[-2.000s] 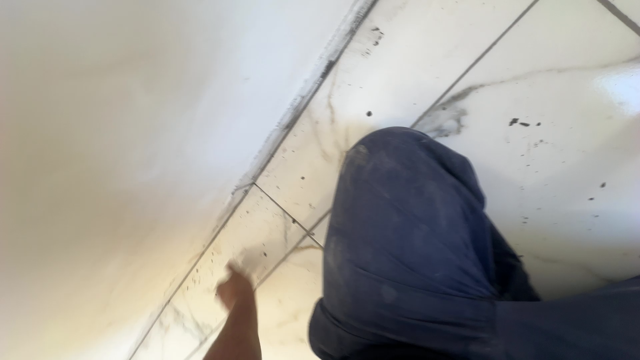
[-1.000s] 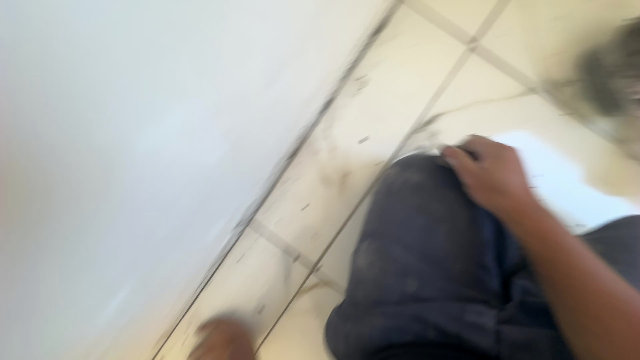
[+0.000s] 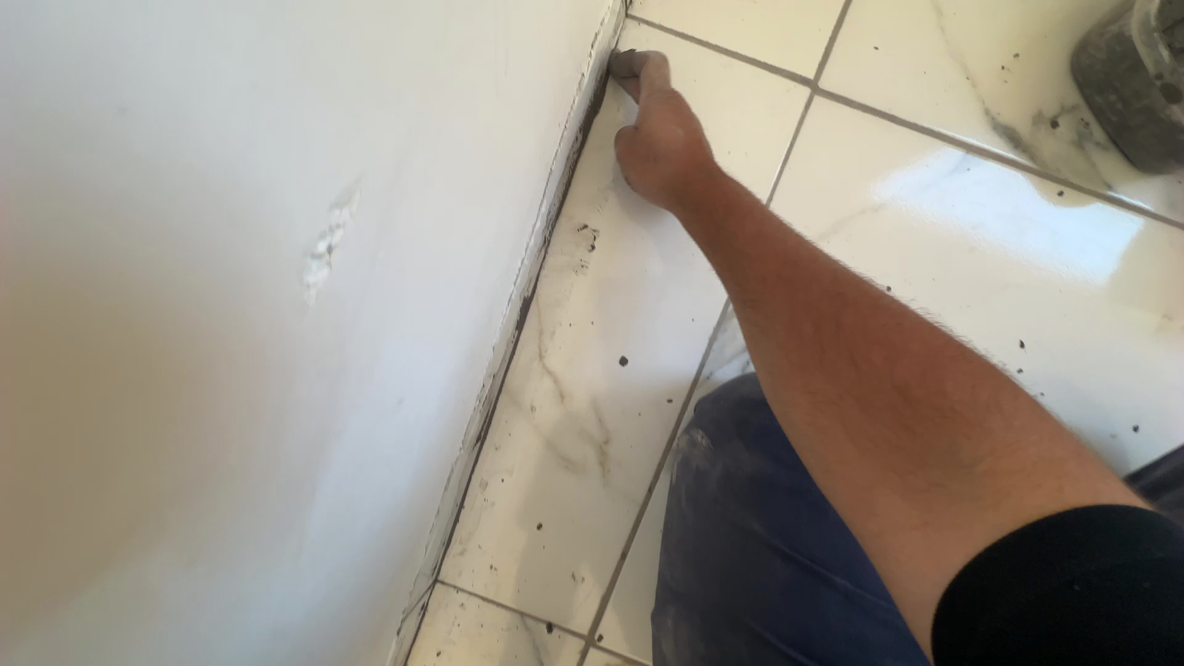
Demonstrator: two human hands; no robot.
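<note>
My right hand point(image 3: 661, 139) reaches to the foot of the white wall point(image 3: 277, 351), its bent fingers against the joint where wall and floor tiles meet. The fingertips look dark grey, and whether a lump of grout or mortar is pinched there I cannot tell. Along the wall's base runs a rough, narrow gap point(image 3: 490, 393), partly dark inside. Beside it lie glossy, cream marble-look floor tiles point(image 3: 578, 388) with grey grout lines and scattered dark crumbs. My left hand is out of view.
A dark, grey-smeared bucket point(image 3: 1124, 102) stands on the tiles at the upper right. My knee in dark blue trousers point(image 3: 740, 546) is at the bottom, right of the wall. The wall has a chipped patch point(image 3: 328, 245).
My right hand has left my knee and moved up to the wall's foot. My left hand, low beside the wall a second ago, has gone out of view. The bucket shows more sharply.
</note>
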